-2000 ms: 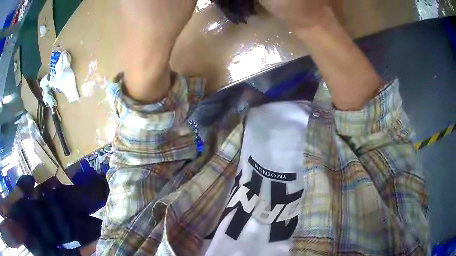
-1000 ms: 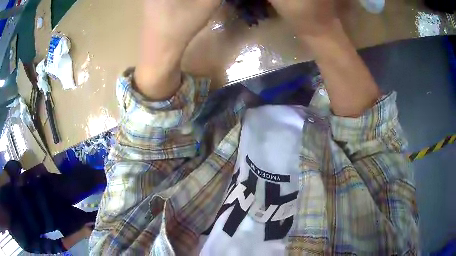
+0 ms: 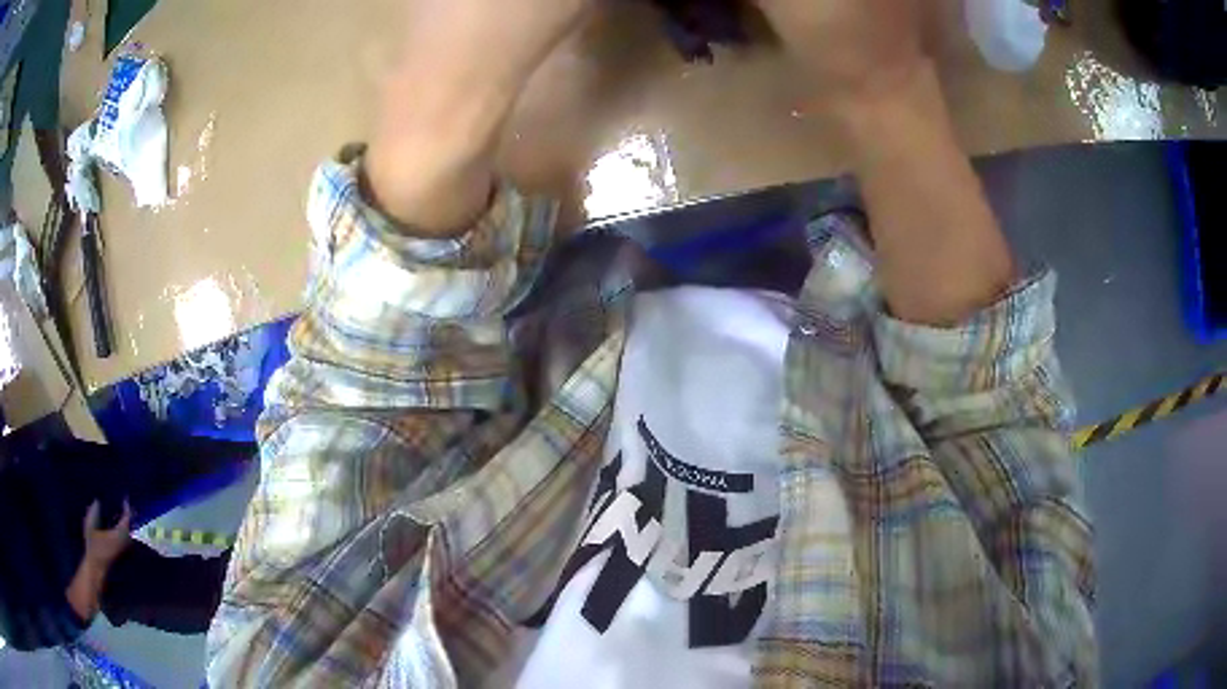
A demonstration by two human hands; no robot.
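A dark, ragged black piece (image 3: 702, 24) shows between my two hands at the top edge, mostly cut off. My left hand (image 3: 518, 20) is blurred and cut off by the top edge, just left of the piece. My right hand (image 3: 841, 34) is blurred and cut off too, close against the piece's right side. The fingers of both hands are out of the picture or too blurred to tell their grip. A white oval bottle (image 3: 1009, 30) lies right of my right hand, with a small purple item (image 3: 1056, 11) beside it.
Glossy tan bench top (image 3: 269, 121). At left are a white and blue crumpled packet (image 3: 137, 132), a dark-handled tool (image 3: 94, 289) and cardboard strips (image 3: 47, 364). A black clump (image 3: 1177, 41) is at top right. Blue bins (image 3: 209, 384) and a person's hand (image 3: 101, 545) are below left.
The view has shifted, so the bench items at left sit further left and higher, and more of the bottle and black clump shows. The black piece stays between my hands.
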